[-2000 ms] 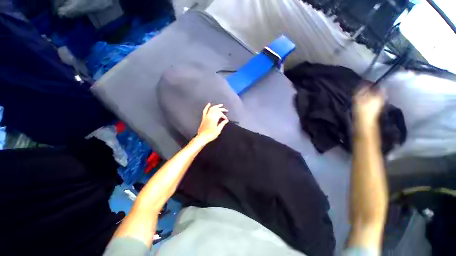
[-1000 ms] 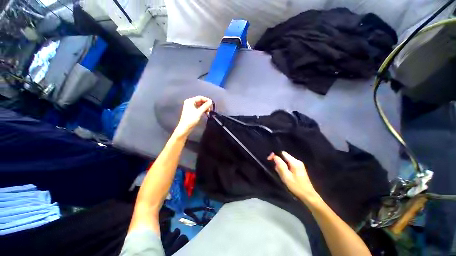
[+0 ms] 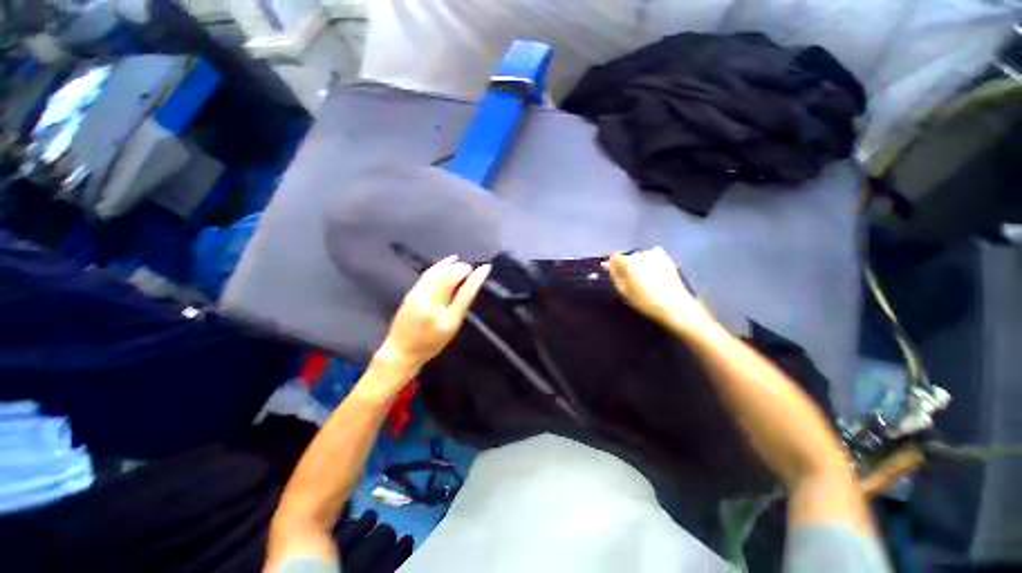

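Note:
A black garment [image 3: 639, 386] lies over the near part of the grey pressing table [image 3: 740, 257], with a thin pale-edged strip [image 3: 521, 364] lying across it. My left hand [image 3: 431, 308] grips the garment's top edge at its left corner, with a dark strip end sticking out past the fingers. My right hand [image 3: 650, 280] grips the same edge farther right. The grey padded buck [image 3: 409, 213] shows its rounded end beyond my left hand; the garment hides its near part.
A crumpled black pile [image 3: 728, 112] lies at the table's far side, beside the blue support arm [image 3: 501, 112]. The iron [image 3: 897, 431] and its hose [image 3: 891, 319] are at the right edge. Dark garments [image 3: 123, 336] and a light blue stack [image 3: 43, 457] are at left.
My right hand has moved up from the garment's middle to its far edge. My left hand has come slightly lower. The strip, earlier taut between the hands, now lies on the cloth.

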